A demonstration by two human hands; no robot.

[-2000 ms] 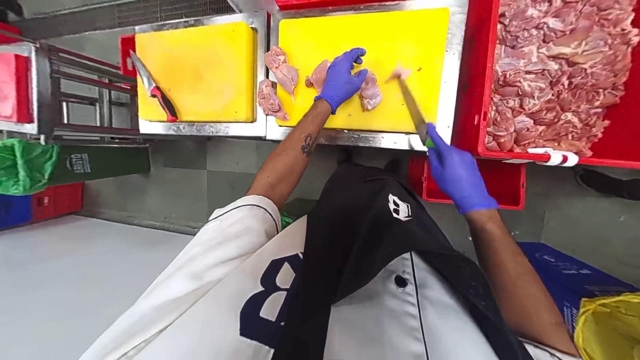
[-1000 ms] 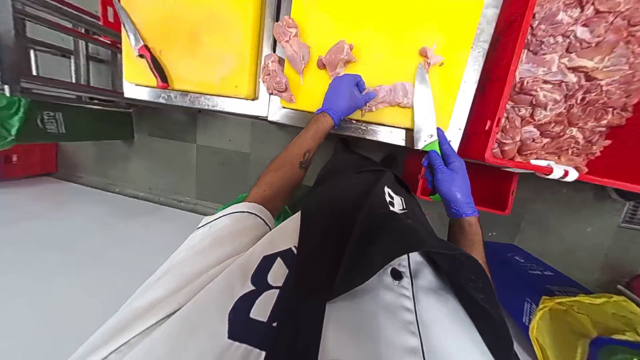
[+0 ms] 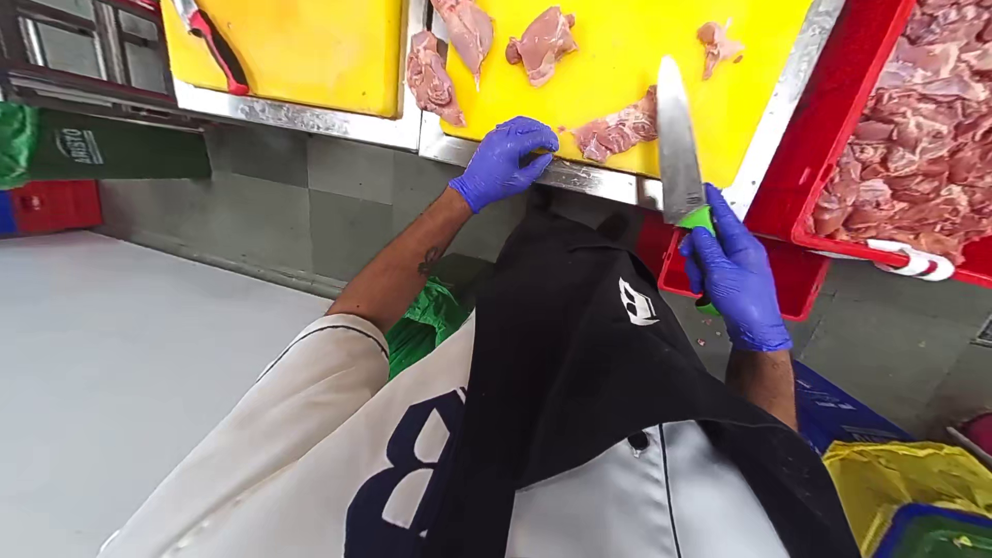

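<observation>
My right hand (image 3: pixel 732 267), in a blue glove, grips the green handle of a chef's knife (image 3: pixel 679 143). Its blade lies over the yellow cutting board (image 3: pixel 612 35), beside the right end of a flat piece of raw meat (image 3: pixel 618 130). Near that piece's left end is my gloved left hand (image 3: pixel 508 161), fingers curled at the board's front edge; whether they pinch anything is hidden. A rounded meat piece (image 3: pixel 544 45) and a small scrap (image 3: pixel 718 48) rest farther back. Two more pieces, one long (image 3: pixel 469 35) and one at the left edge (image 3: pixel 432 79), lie side by side.
A red crate (image 3: pixel 841 167) full of raw meat stands at right, with a smaller red bin (image 3: pixel 794 275) below the table edge. On the left cutting board (image 3: pixel 310 54) lies a red-and-black-handled knife (image 3: pixel 217 48). A yellow bag (image 3: pixel 914 473) is at lower right.
The knife has swung from pointing up-left to nearly upright beside the flat piece. My left hand has moved off the meat to the board's front edge. The view has shifted.
</observation>
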